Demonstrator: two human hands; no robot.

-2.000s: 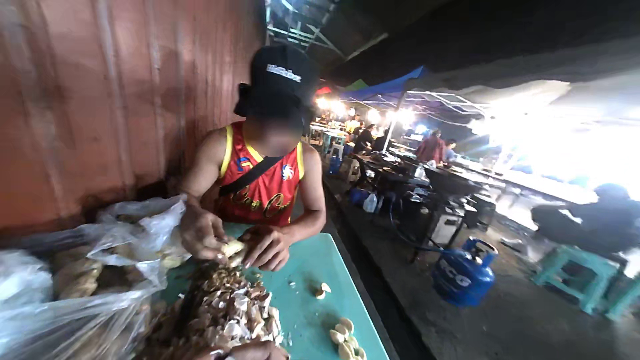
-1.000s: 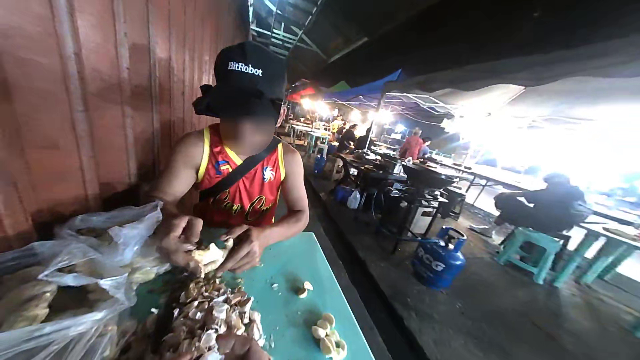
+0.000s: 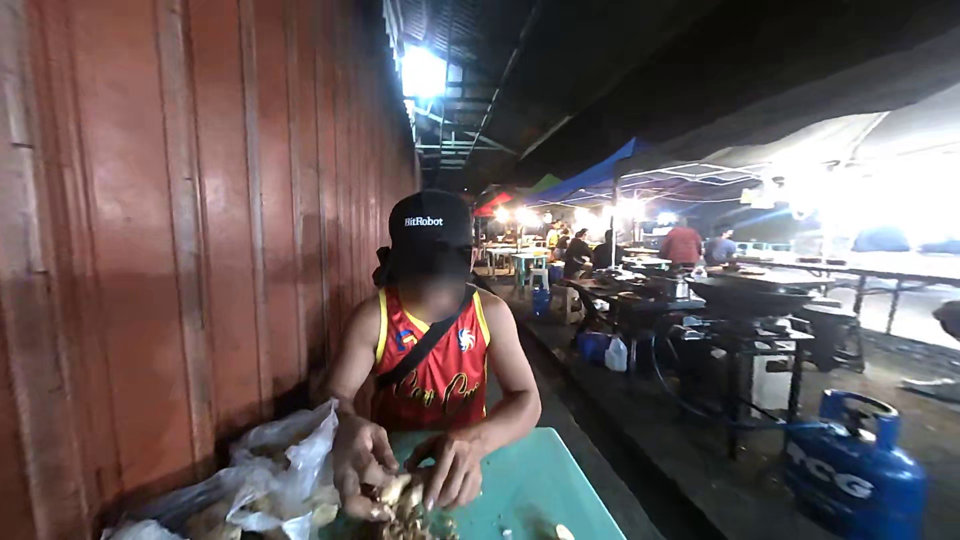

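Neither of my hands shows in the head view; whatever they hold is hidden below its lower edge. A pile of pale, garlic-like cloves and skins [image 3: 411,525] lies at the bottom, on a green table [image 3: 551,480]. Across the table, a co-worker in a red sleeveless jersey [image 3: 442,375] bends over the pile. Both of the co-worker's hands are close together, with a pale piece [image 3: 394,489] between their fingers. A single pale clove [image 3: 562,532] rests on the table near the bottom edge.
Crumpled clear plastic bags [image 3: 281,480] lie at the left, beside a red ribbed metal wall [image 3: 127,225]. At the right stand a blue gas cylinder [image 3: 855,472] and a black wok [image 3: 746,296] on a stand. People and stalls are farther back.
The view has tilted up and turned. A hand at the bottom edge beside the pile in the earlier frames is now out of view. The co-worker's hands remain at the pile.
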